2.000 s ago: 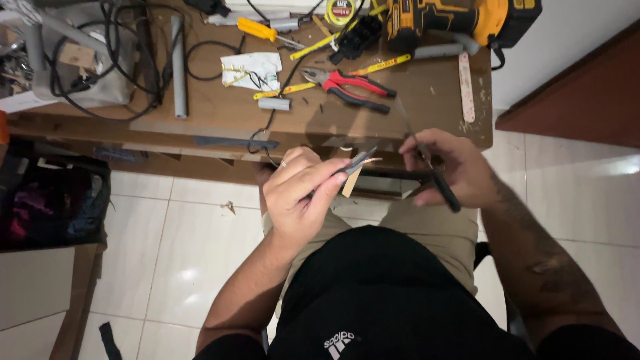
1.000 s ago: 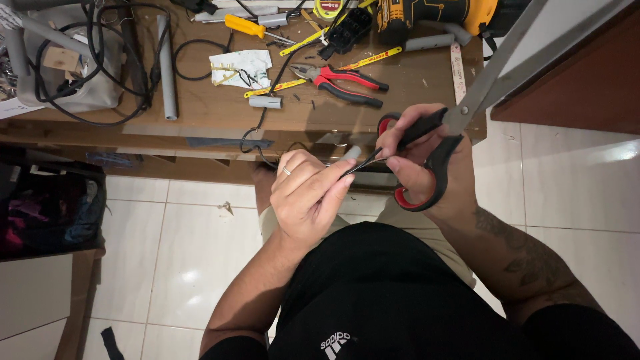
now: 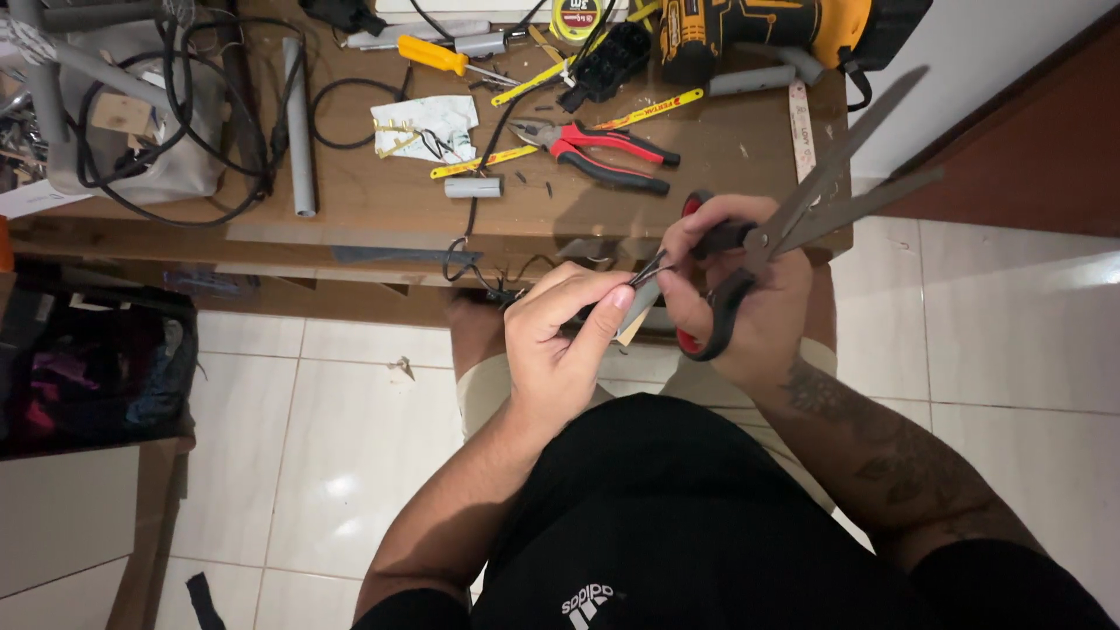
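Observation:
My left hand (image 3: 569,341) pinches the thin dark wires of a cable (image 3: 647,269) between thumb and forefinger. A grey tube piece (image 3: 641,308) shows just past those fingers, with a pale strip beside it. My right hand (image 3: 744,289) has large scissors (image 3: 759,248) with black and red handles hooked on it, the blades apart and pointing up and right. The thumb and forefinger of that hand meet at the wire ends. On the bench above lie red and black pliers (image 3: 604,153), yellow hacksaw blade pieces (image 3: 652,108) and a short grey tube (image 3: 473,187).
The wooden bench (image 3: 350,197) also holds a yellow screwdriver (image 3: 433,55), a long grey tube (image 3: 299,127), a yellow and black power tool (image 3: 761,35), a tape measure (image 3: 577,17) and a plastic bin (image 3: 175,166) with black cable around it. A dark open box (image 3: 96,367) stands lower left.
The scissors have swung from pointing down to pointing up and right, now hooked on my right hand. That hand's fingertips have come in to the wires by my left hand.

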